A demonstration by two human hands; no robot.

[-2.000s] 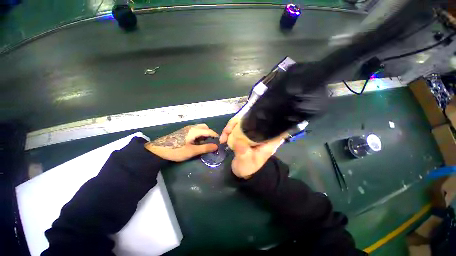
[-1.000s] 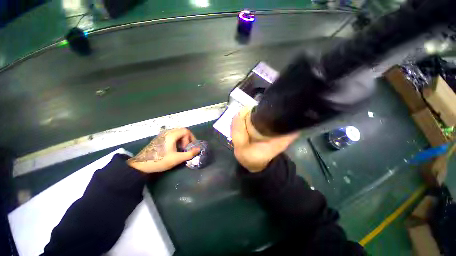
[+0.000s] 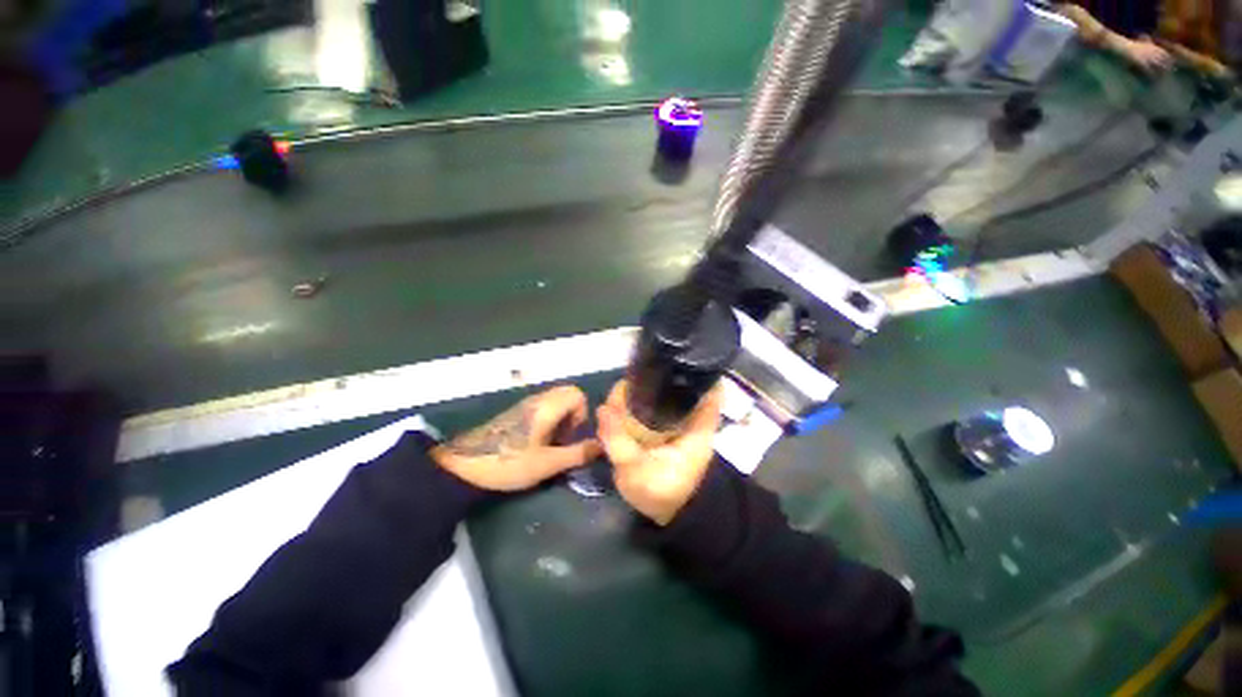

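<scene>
My right hand is closed round the lower grip of the upright black electric screwdriver. My left hand holds a small round unit on the dark green bench. Most of the unit is hidden by my fingers, and the screwdriver's tip is hidden behind my hands. The screw feeder, a light box with a mechanism inside, stands just beyond and right of the screwdriver. A white foam slab lies under my left forearm.
A clear-topped unit and dark tweezers lie at the right. A blue handle is beside the feeder. Lit black units stand on the belt. Cardboard boxes are far right. Another person's hand shows top right.
The screwdriver has moved left from over the feeder to my left hand and is now upright. My hands have come together over the unit. The view has shifted.
</scene>
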